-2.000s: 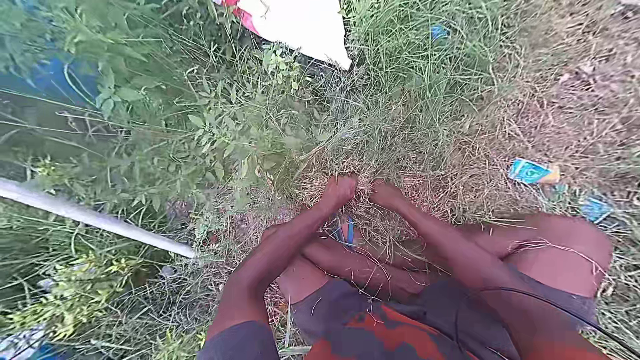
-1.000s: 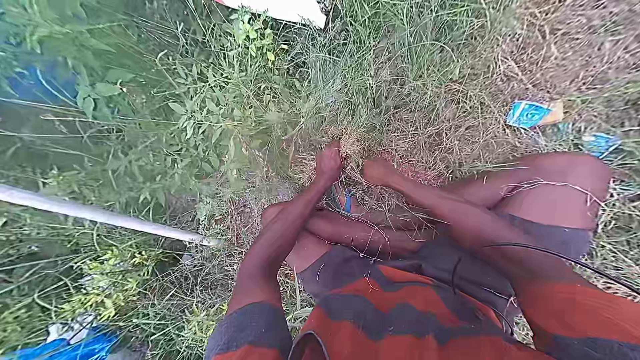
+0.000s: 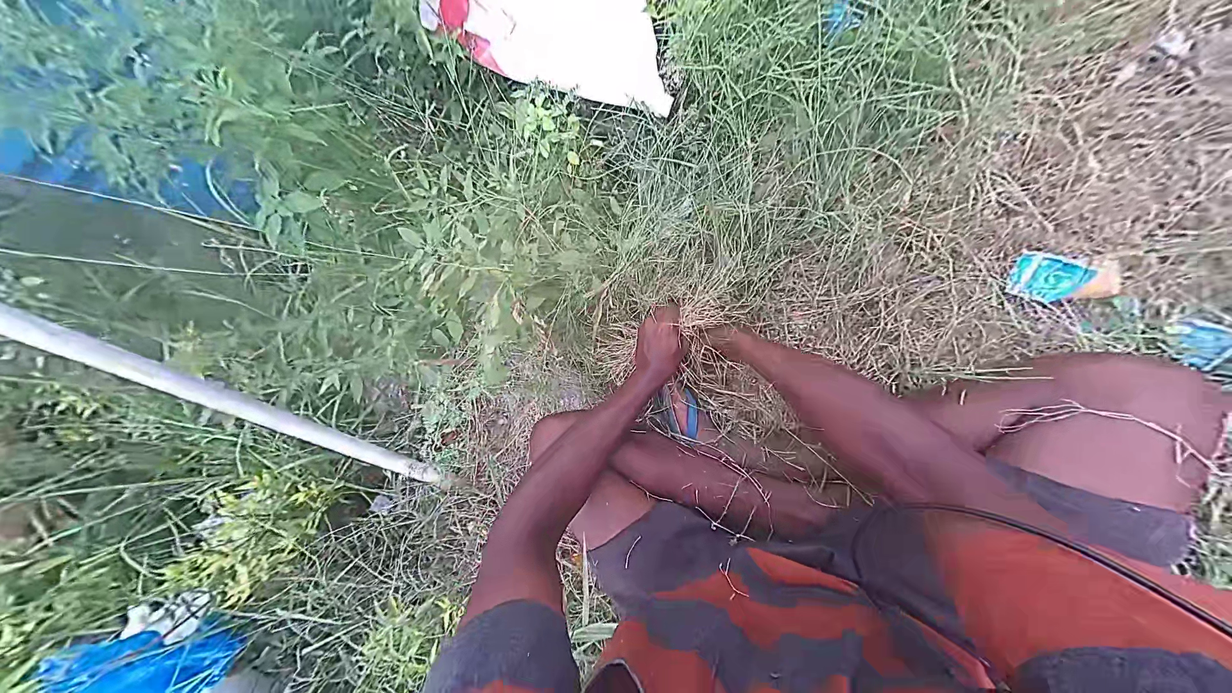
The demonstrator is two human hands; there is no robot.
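Dry grass stems (image 3: pixel 707 313) bunch up at the middle of the view, above my crossed legs. My left hand (image 3: pixel 661 342) is closed around part of this dry grass, its knuckles toward the green weeds. Close by on the right, my right hand (image 3: pixel 722 339) reaches into the same grass; its fingers are hidden among the stems, so its grip cannot be made out. Below the hands a blue sandal strap (image 3: pixel 690 414) shows on a foot. Loose dry stems lie over my legs.
A pale pole (image 3: pixel 212 393) slants in from the left. A white and red sheet (image 3: pixel 577 48) lies at the top, blue plastic (image 3: pixel 144 662) at the lower left. A torn blue wrapper (image 3: pixel 1054 277) lies on the dry grass at right. A black cable (image 3: pixel 1020 542) crosses my lap.
My right hand was in plain sight beside the grass a second ago; its fingers are now hidden in the stems. My left hand stays by the grass. The view has shifted somewhat.
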